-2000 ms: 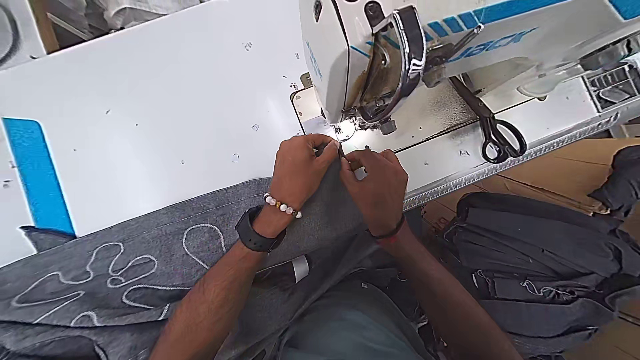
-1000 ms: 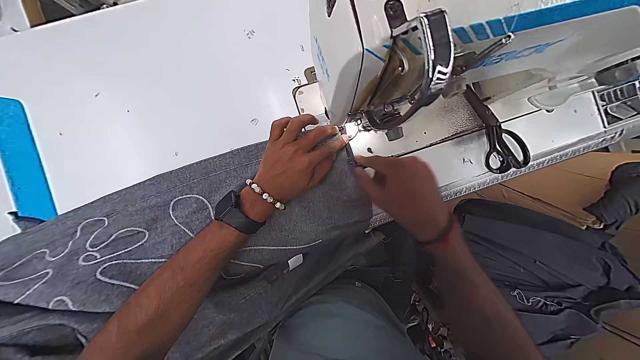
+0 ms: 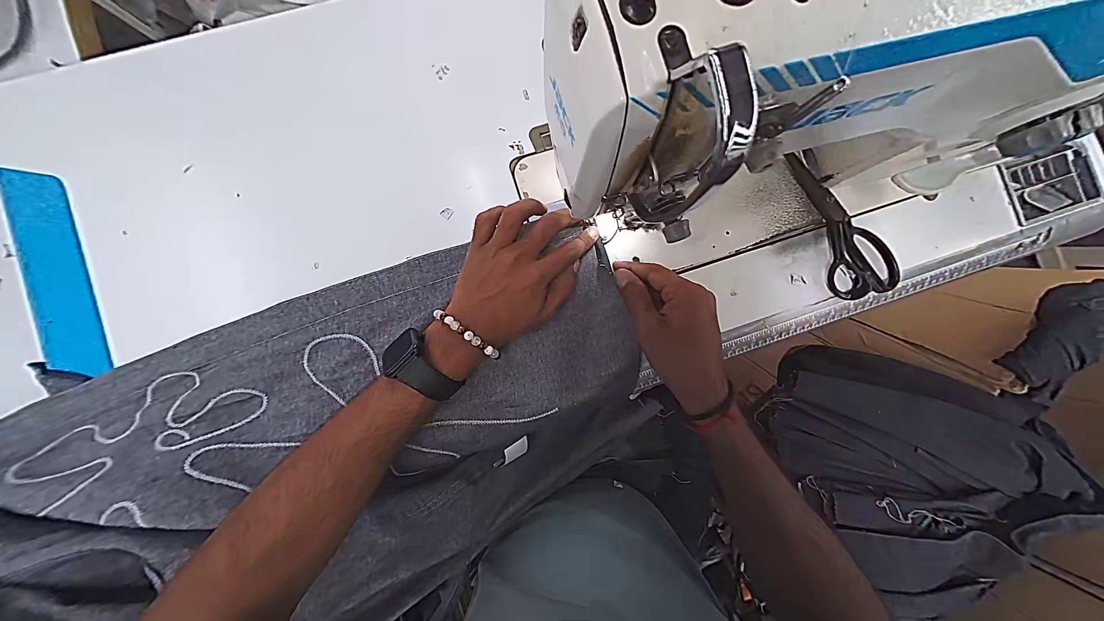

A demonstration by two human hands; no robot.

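A dark grey denim garment with white looping stitching lies across the table and over my lap, its far end at the needle area of a white and blue Jack sewing machine. Spread on the denim, my left hand presses it beside the presser foot, fingertips close to the lit needle plate. My right hand pinches the fabric's right edge just below the foot, thumb and forefinger together. A watch and a beaded bracelet are on my left wrist.
Black-handled scissors lie on the machine bed to the right. A measuring tape strip runs along the table's front edge. Dark garments are piled on cardboard at lower right. Thread scraps dot the white tabletop.
My left hand has gone from pinching at the foot to lying spread on the denim. My right hand, blurred and farther right a second ago, is back near the fabric's edge.
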